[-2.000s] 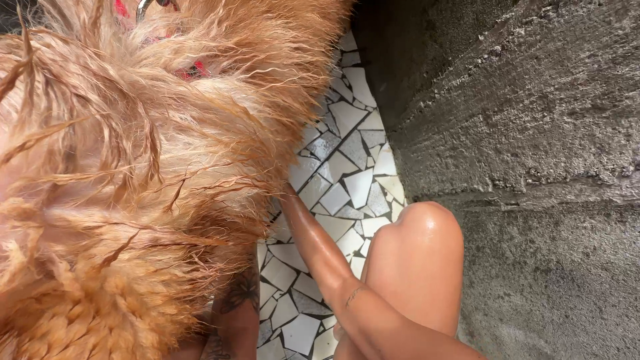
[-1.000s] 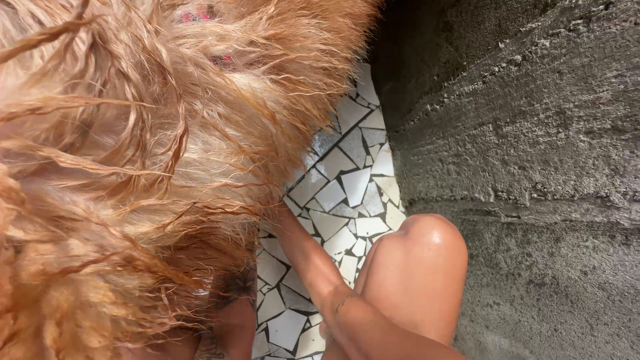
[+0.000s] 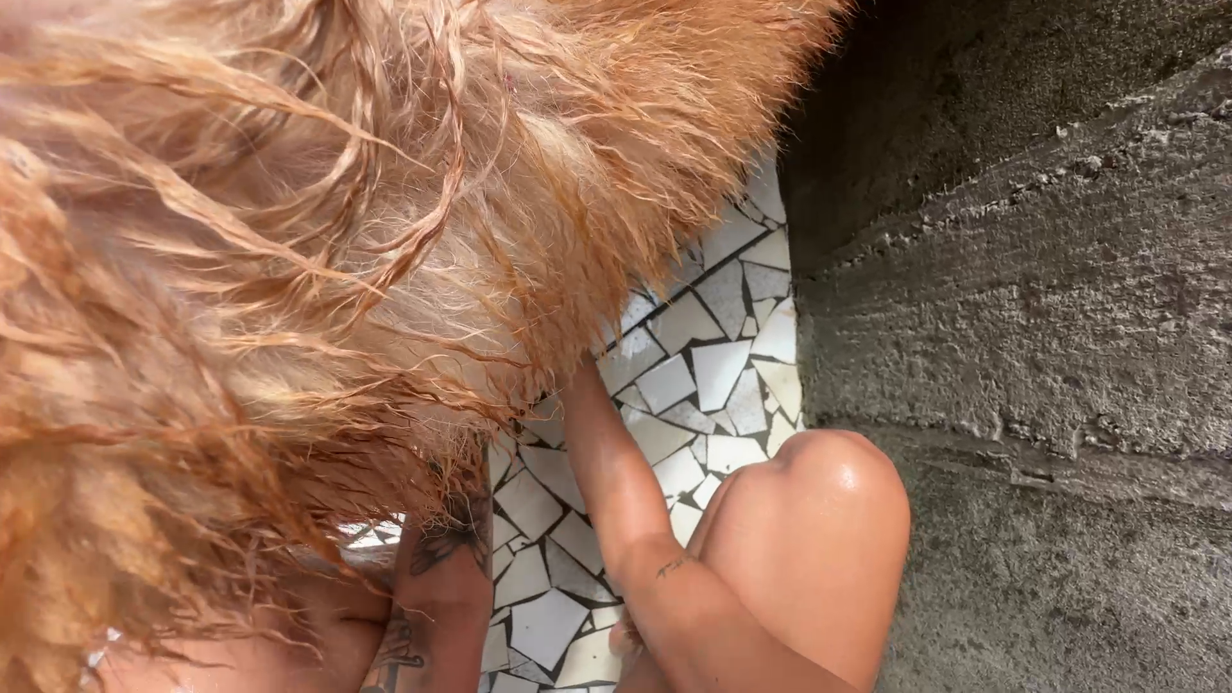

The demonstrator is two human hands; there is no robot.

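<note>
A large animal with long, wet, orange-tan fur [image 3: 385, 231] fills the left and upper part of the head view; strands hang in clumps over its pale underside. My right forearm [image 3: 616, 481] reaches up from the bottom right and passes under the fur's lower edge, so my right hand is hidden. Farther left, my tattooed left forearm [image 3: 448, 577] also goes beneath the fur, and my left hand is out of sight behind it. What either hand touches or holds does not show.
A rough grey concrete wall [image 3: 1039, 337] rises along the right. My bent knee [image 3: 833, 481] stands close beside it. Below lies a floor of broken white tile pieces [image 3: 674, 385] with dark joints. More bare skin of a leg [image 3: 279, 635] shows at the bottom left.
The red item and metal ring seen in the fur at the top earlier are no longer visible. The fur reaches farther right in the view. Both forearms still go under it.
</note>
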